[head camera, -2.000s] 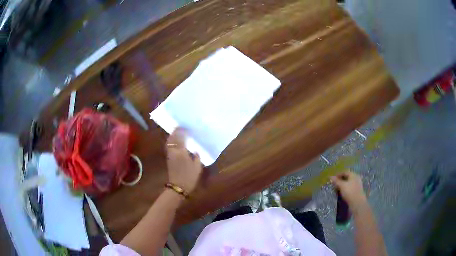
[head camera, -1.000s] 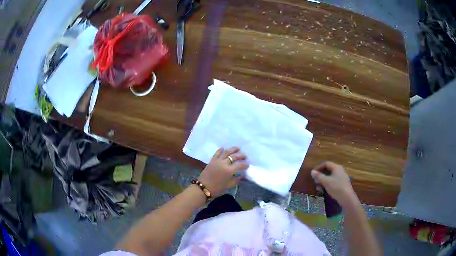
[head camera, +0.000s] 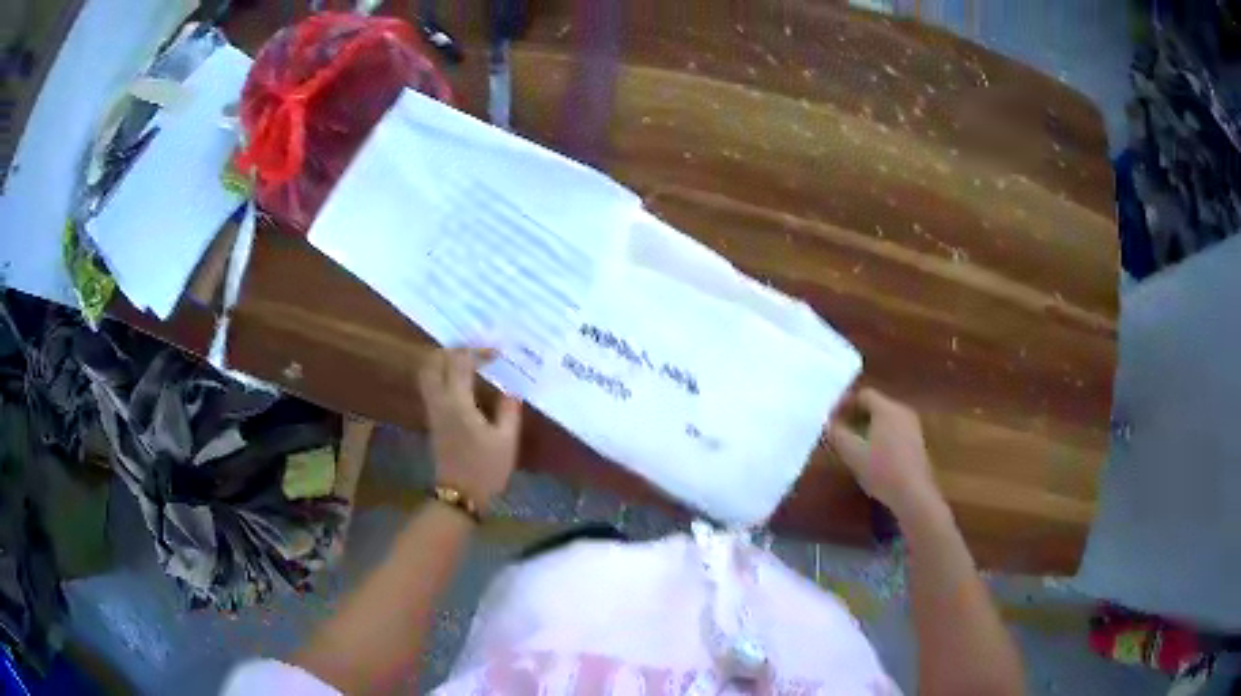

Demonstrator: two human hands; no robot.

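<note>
White sheets with dark handwriting [head camera: 544, 313] lie opened out across the front of the brown table, with faint lines on the left part. Their upper left end overlaps the red plastic bag [head camera: 302, 116]. My left hand [head camera: 470, 415] holds the near edge of the sheets, thumb and fingers at the paper. My right hand [head camera: 878, 442] is at their right corner, fingers curled; a dark object shows partly below it, mostly hidden.
The brown table [head camera: 980, 313] has small scraps on it. Shears [head camera: 501, 82] lie at the top, partly cut off. White paper [head camera: 170, 177] lies at the left. Crumpled grey-brown fabric [head camera: 218, 462] is below left. A grey surface [head camera: 1184, 422] stands at the right.
The white stack is opened out to the left, showing writing and lines, and now overlaps the red bag. My left hand has moved left; my right hand has moved up to the sheets' corner.
</note>
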